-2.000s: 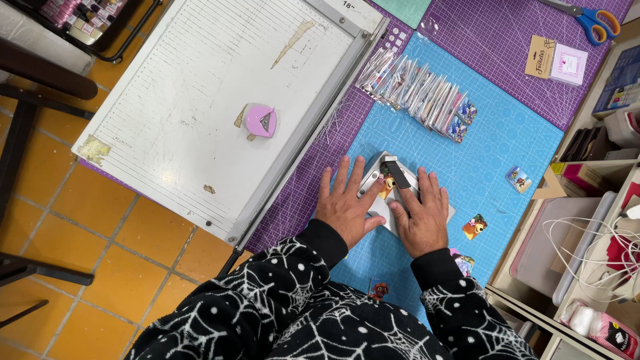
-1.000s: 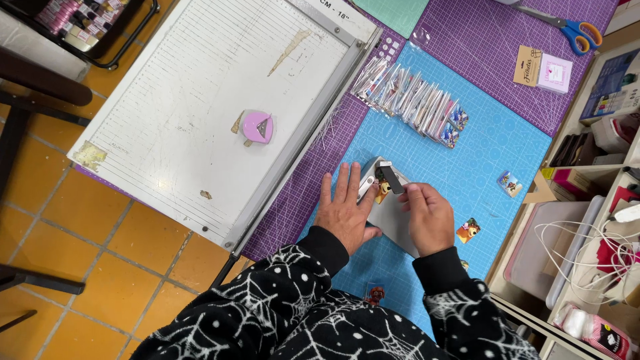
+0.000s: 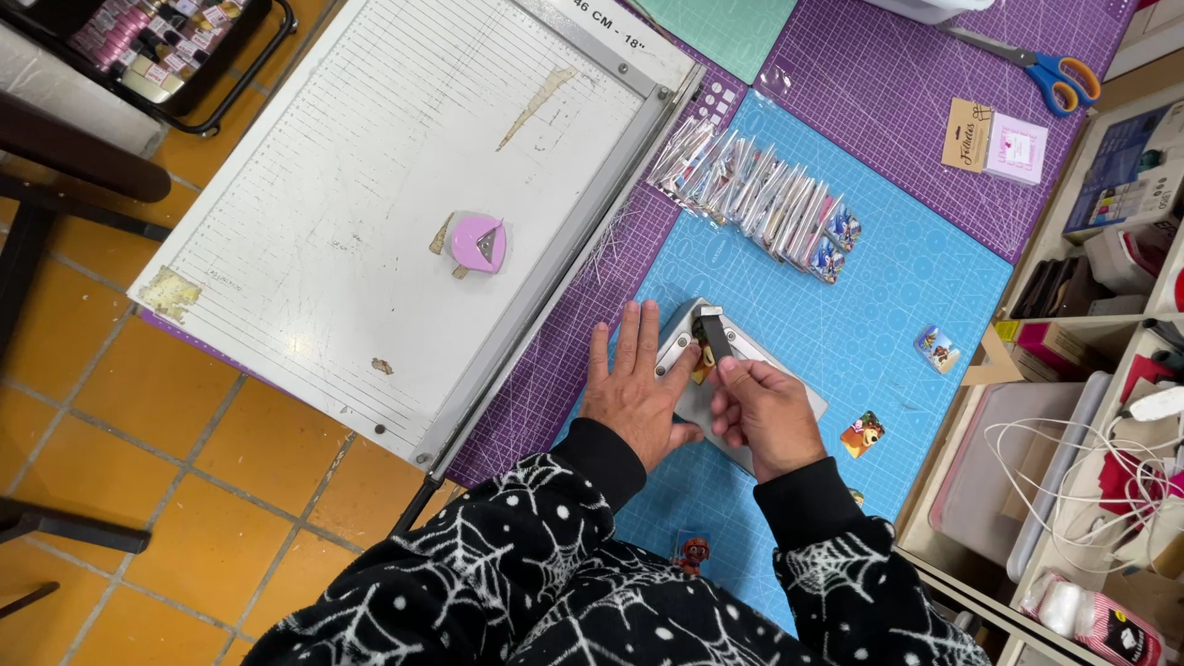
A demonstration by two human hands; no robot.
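A metal corner cutter (image 3: 751, 351) with a black lever (image 3: 714, 335) lies on the blue cutting mat. My left hand (image 3: 636, 388) rests on its left side, fingers spread, the index fingertip touching a small printed card (image 3: 703, 363) set in the cutter. My right hand (image 3: 766, 407) grips the free end of the black lever between thumb and fingers, over the cutter's base. To the right lie a printed card with a cartoon bear (image 3: 862, 435) and another small card (image 3: 938, 349). A small card with a red figure (image 3: 692, 553) is near my body.
A large paper trimmer (image 3: 370, 222) fills the left, with a lilac corner punch (image 3: 478, 244) on it. A row of small plastic-wrapped packets (image 3: 758, 199) lies beyond the cutter. Scissors (image 3: 1036, 69) and a packaged card (image 3: 1017, 148) lie farther back. Shelves with a lidded plastic box (image 3: 1008, 472) flank the right.
Two seconds ago my right hand lay flat on the right side of the cutter; now it holds the lever's end. My left hand stays on the cutter's left side.
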